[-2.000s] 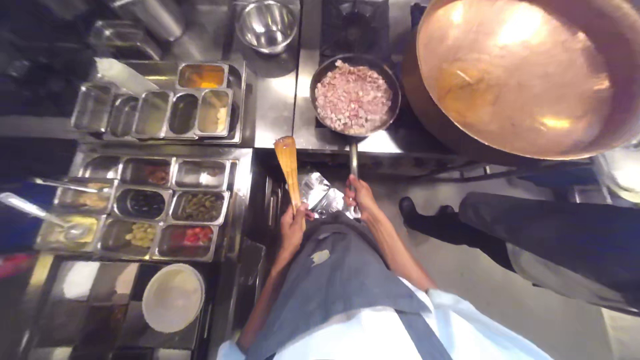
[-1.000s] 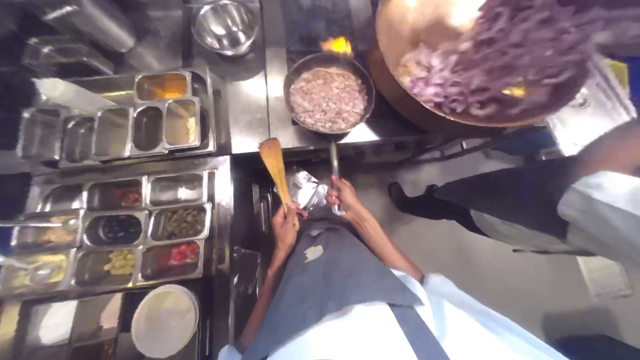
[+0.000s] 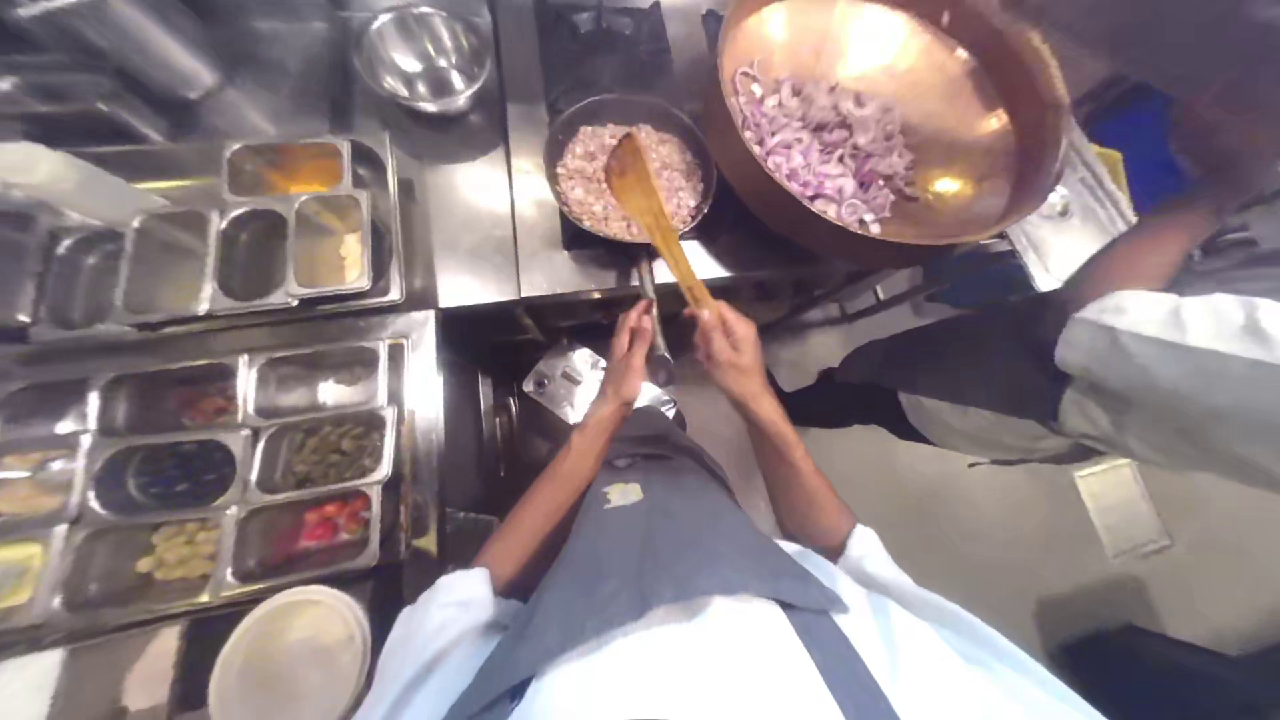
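A dark frying pan (image 3: 556, 160) sits on the stove, full of chopped pinkish meat (image 3: 590, 185). My right hand (image 3: 728, 345) grips the handle of a wooden spatula (image 3: 652, 212), whose broad end rests on the meat. At the pan's metal handle (image 3: 657, 340) is my left hand (image 3: 627, 355), its fingers extended along the left side; whether it grips the handle is unclear. To the right of the pan stands a large copper pot (image 3: 960, 120) with sliced red onions (image 3: 825, 145) inside.
Metal food pans (image 3: 385, 440) with several ingredients line the left counter. A steel bowl (image 3: 425, 60) stands behind, a round whitish container (image 3: 290, 655) at lower left. Another person (image 3: 1170, 360) stands at the right, beside the copper pot.
The spatula has passed from my left hand to my right and moved over the meat. My left hand has come to the pan handle. Onions have dropped into the copper pot, which held none at first.
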